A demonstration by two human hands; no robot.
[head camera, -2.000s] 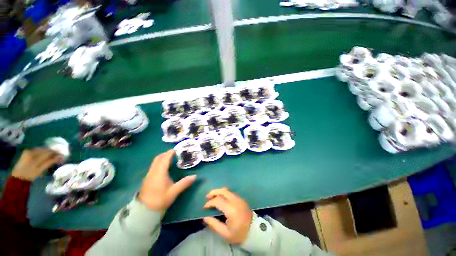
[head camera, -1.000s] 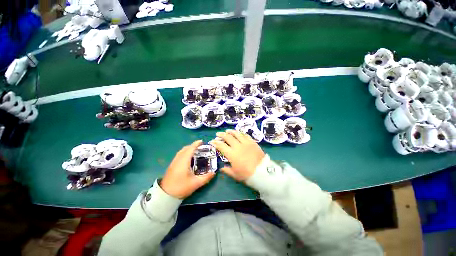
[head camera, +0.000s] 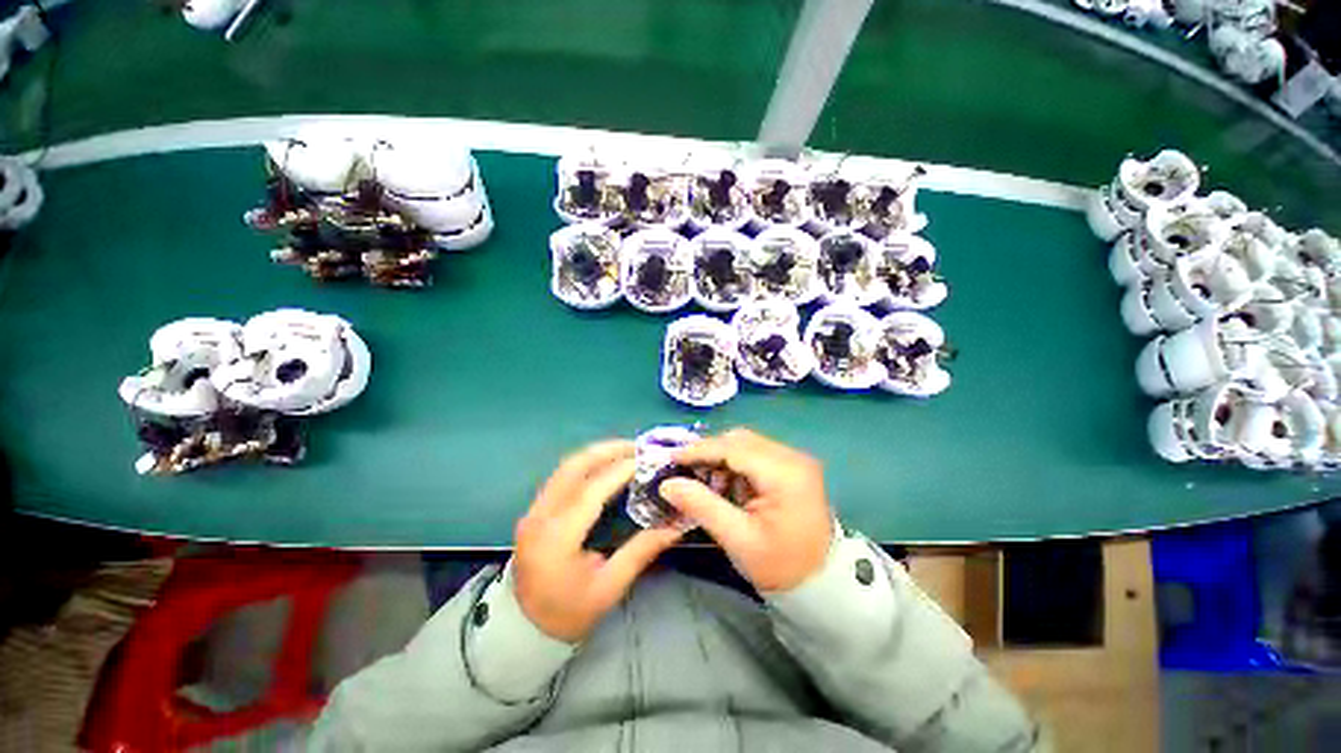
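A small white shell with dark electronics inside (head camera: 660, 480) is held between both hands at the bench's front edge. My left hand (head camera: 577, 533) grips its left side with thumb and fingers. My right hand (head camera: 762, 508) is on its right side, with thumb and fingers on the dark part; the fingers hide much of it. Behind the hands, white shells with modules seated (head camera: 721, 269) stand in rows, the front row shorter at its left. Half-assembled units with boards hanging out (head camera: 243, 386) lie at the left, in a near and a far group.
White housings (head camera: 1218, 316) form a dense block at the right. A metal upright (head camera: 813, 74) stands behind the rows at the pale strip. Below the bench are a red stool (head camera: 125, 662), an open cardboard box (head camera: 1125, 618) and a blue bin (head camera: 1206, 596).
Two shells have left the front row's left end since the first frame. Both hands are now together around one shell, nearer the bench edge. The view has shifted, and the other person's hand is gone.
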